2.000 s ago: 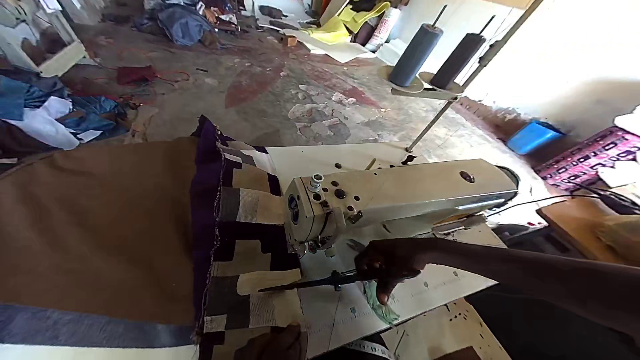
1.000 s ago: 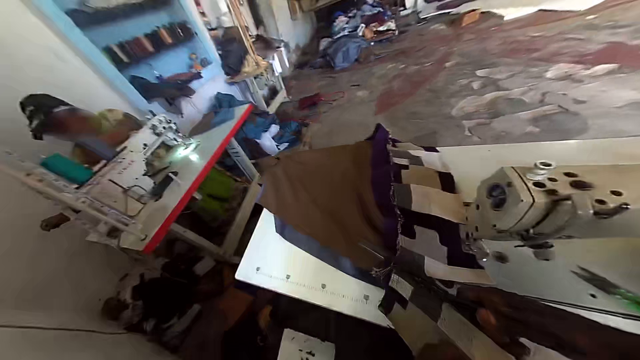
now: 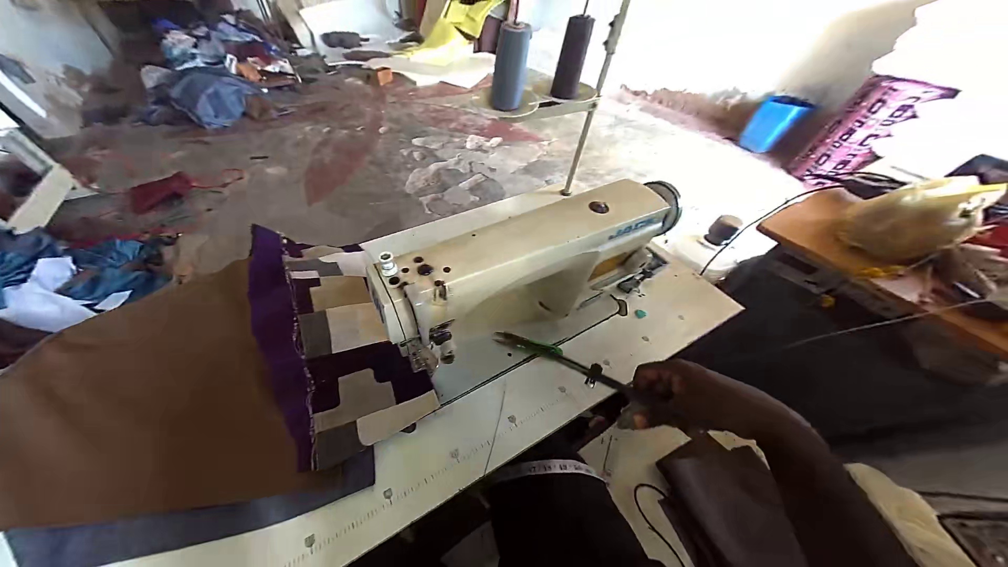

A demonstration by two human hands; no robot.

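Observation:
My right hand [image 3: 661,394] is closed around dark scissors [image 3: 602,378] above the front edge of the sewing table. Their blades point left, toward green-handled thread snips [image 3: 528,344] on the machine bed; whether the two touch is unclear. My left hand cannot be made out. A cream industrial sewing machine [image 3: 520,244] stands behind the snips. At its needle end lies a patchwork strip [image 3: 354,327] of beige, grey and dark pieces, beside a purple band [image 3: 279,346] along a large brown cloth [image 3: 150,394]. The strip's right edge reaches close to the presser foot area.
Two thread cones, one grey [image 3: 512,67] and one dark [image 3: 572,57], stand on a rack behind the machine. A measuring tape [image 3: 547,468] crosses dark clothing below the table. At right is a wooden table [image 3: 819,240] with a plastic bag [image 3: 906,216]. Cloth heaps [image 3: 209,94] lie on the floor.
The scissors, over the patchwork two seconds ago, are now farther right over the machine bed. My left hand, earlier at the patchwork's near edge, no longer shows there. The view swung left and back.

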